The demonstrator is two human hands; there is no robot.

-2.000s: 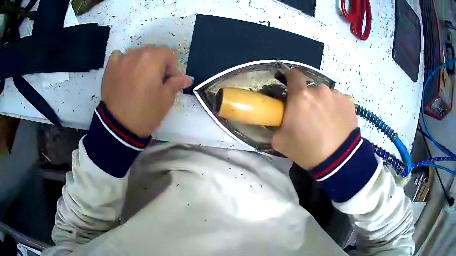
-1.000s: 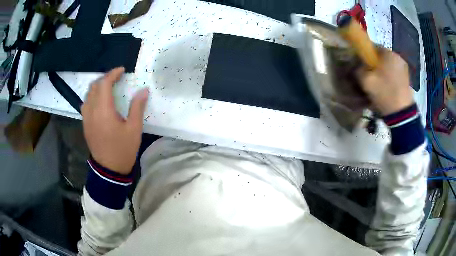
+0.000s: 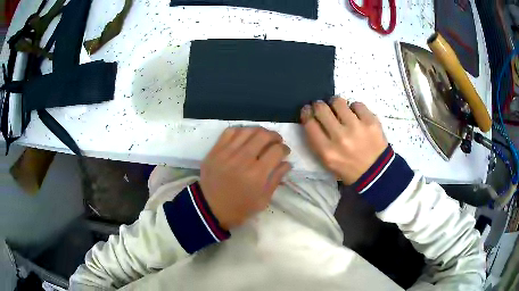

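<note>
A dark fabric panel (image 3: 260,79) lies flat and open on the white table in front of me. My right hand (image 3: 346,139) is at its lower right corner, with the fingertips on or at the edge; I cannot tell whether they grip it. My left hand (image 3: 244,170) is just below the panel's near edge, fingers curled; its fingertips are partly hidden. The steam iron (image 3: 435,96) stands at the right of the table, out of my hands, with its wooden handle towards the right.
Dark pressed strips (image 3: 71,85) lie crosswise at left, near thin straps and a white tube (image 3: 17,96). An olive-brown strip (image 3: 108,34) is at upper left. Another dark piece (image 3: 256,4) lies at the far edge. Red-handled scissors (image 3: 375,14) and a dark pad (image 3: 458,34) are at upper right.
My right hand has let go of the iron, which now rests at right, and moved to the panel's corner. My left hand has moved right to the panel's near edge.
</note>
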